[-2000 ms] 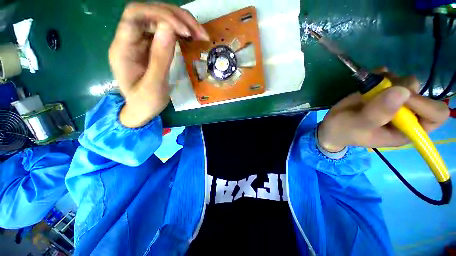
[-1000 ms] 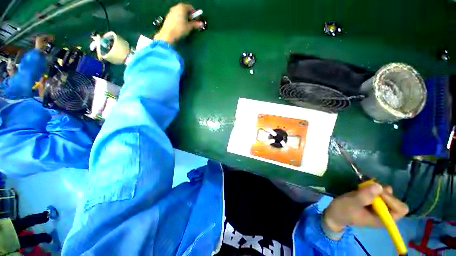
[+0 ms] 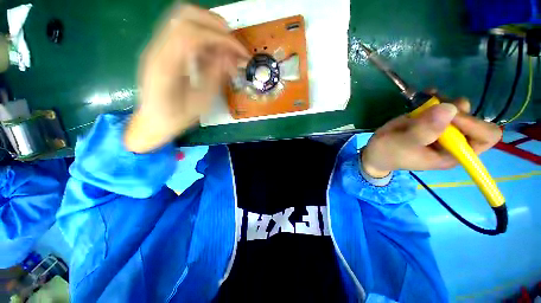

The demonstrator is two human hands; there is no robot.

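Observation:
A round board assembly [image 3: 263, 72], black with bright pads and a pale centre, sits in the seat of the orange-brown jig [image 3: 279, 35]. The jig lies on the white pad [image 3: 330, 59]. My left hand [image 3: 187, 74] is blurred at the jig's left side, its fingertips close to the board's left edge. Whether it holds anything cannot be told. My right hand [image 3: 427, 136] grips the yellow handle of the soldering iron [image 3: 468, 157]. The iron's metal tip points up and left, over the green bench [image 3: 118, 59] right of the pad, apart from the board.
A solder spool on its stand [image 3: 35, 133] is at the left bench edge. A small dark unit [image 3: 55, 31] and a crumpled white scrap [image 3: 19, 35] lie upper left. A dark blue box [image 3: 504, 13] with cables is upper right. Another blue sleeve [image 3: 29, 201] shows lower left.
My left hand has come back from the far bench to the jig. The board in the jig now shows its bright pads and pale centre. The view has tilted down; my right hand still holds the iron.

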